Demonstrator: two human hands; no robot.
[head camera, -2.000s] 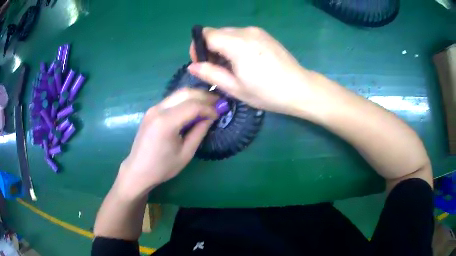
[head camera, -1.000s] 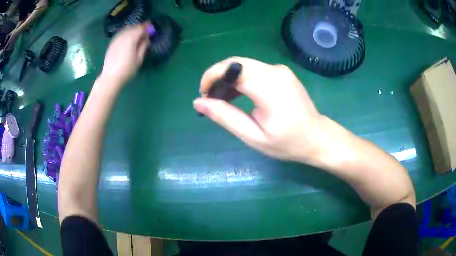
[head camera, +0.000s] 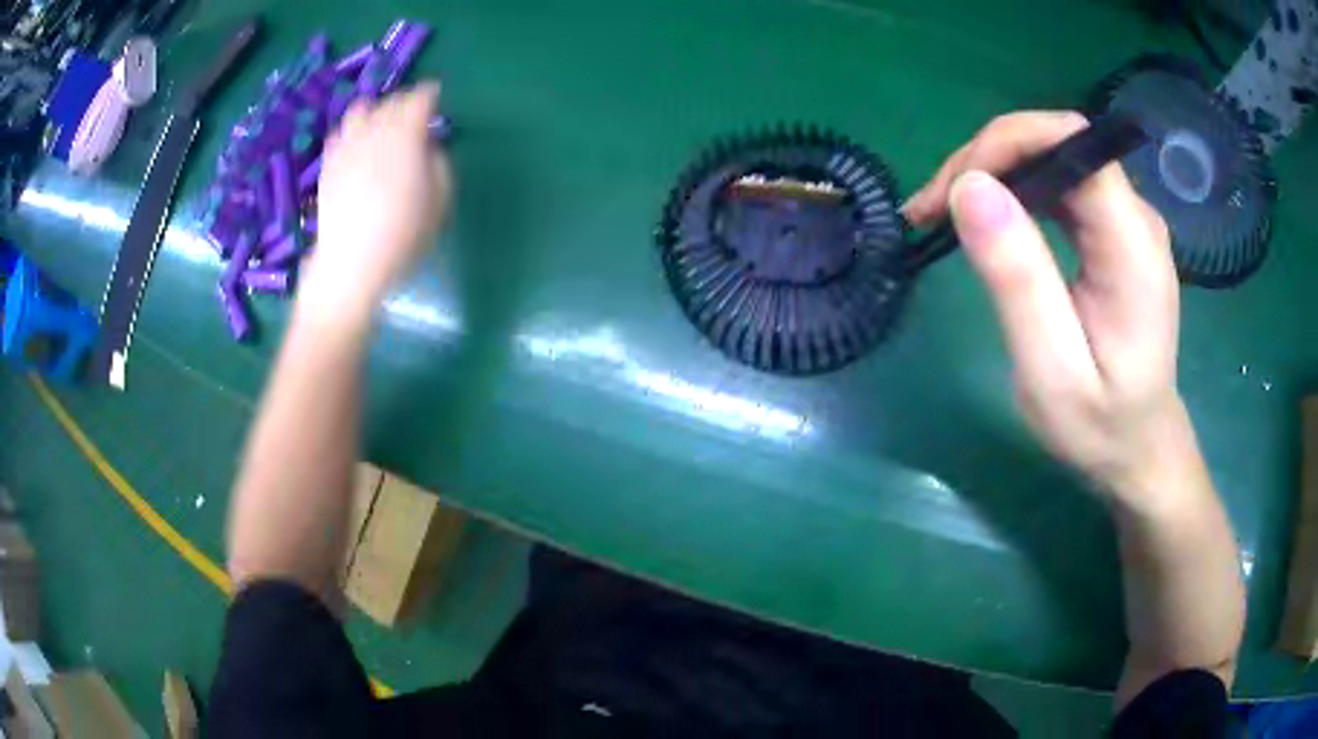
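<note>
A round black ribbed housing (head camera: 781, 311) lies face up on the green bench, with a pale strip in its open centre. My right hand (head camera: 1077, 274) holds a slim black tool (head camera: 1062, 166), its lower end beside the housing's right rim. My left hand (head camera: 379, 188) is at the right side of the pile of purple cells (head camera: 279, 181). It is blurred, and a bit of purple shows beside its fingertips; whether it grips a cell cannot be told.
A second ribbed housing (head camera: 1188, 166) with a pale round centre lies at upper right, beside a spotted strip (head camera: 1279, 70). A long dark strip (head camera: 152, 202) and pink and white oval items (head camera: 104, 123) lie left of the pile. A cardboard box (head camera: 398, 546) stands below the bench edge.
The view has turned. My left hand has come from the far-side housing to the cell pile. A ribbed housing without a visible cell now lies before me. My right hand still holds the tool.
</note>
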